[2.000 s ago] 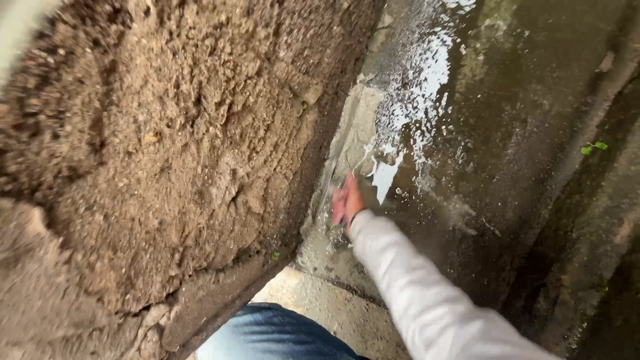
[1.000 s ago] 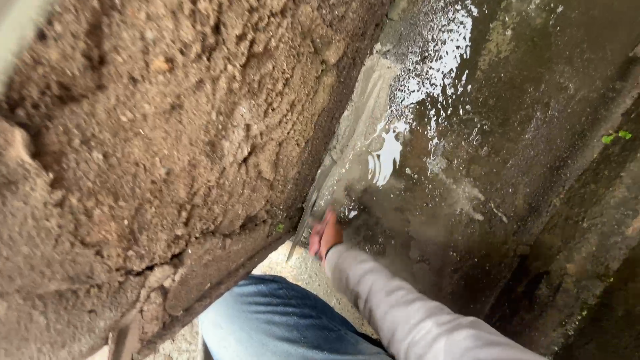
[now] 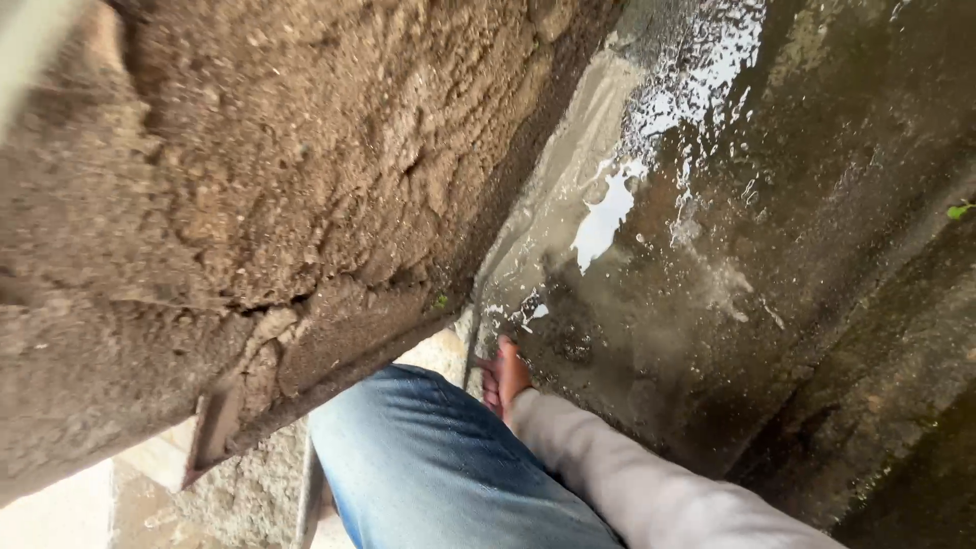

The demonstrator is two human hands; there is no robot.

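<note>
My right hand [image 3: 506,376], in a light long sleeve, is low at the centre, beside the foot of the rough wall and over the edge of the wet concrete floor [image 3: 686,320]. Its fingers are bent and partly hidden, and whether they hold anything cannot be seen. Just ahead of the hand, a strip of smooth grey wet cement [image 3: 564,160] runs along the wall's base. Shallow water [image 3: 605,217] shines beside this strip. My left hand is out of view.
A rough, cracked earthen or plastered wall [image 3: 328,168] fills the left. My knee in blue jeans [image 3: 427,450] is below. A raised mossy ledge [image 3: 907,335] runs along the right, with a small green plant [image 3: 958,210].
My right hand has moved back along the wall's base, away from the strip's middle and toward my knee. More of my jeans shows now.
</note>
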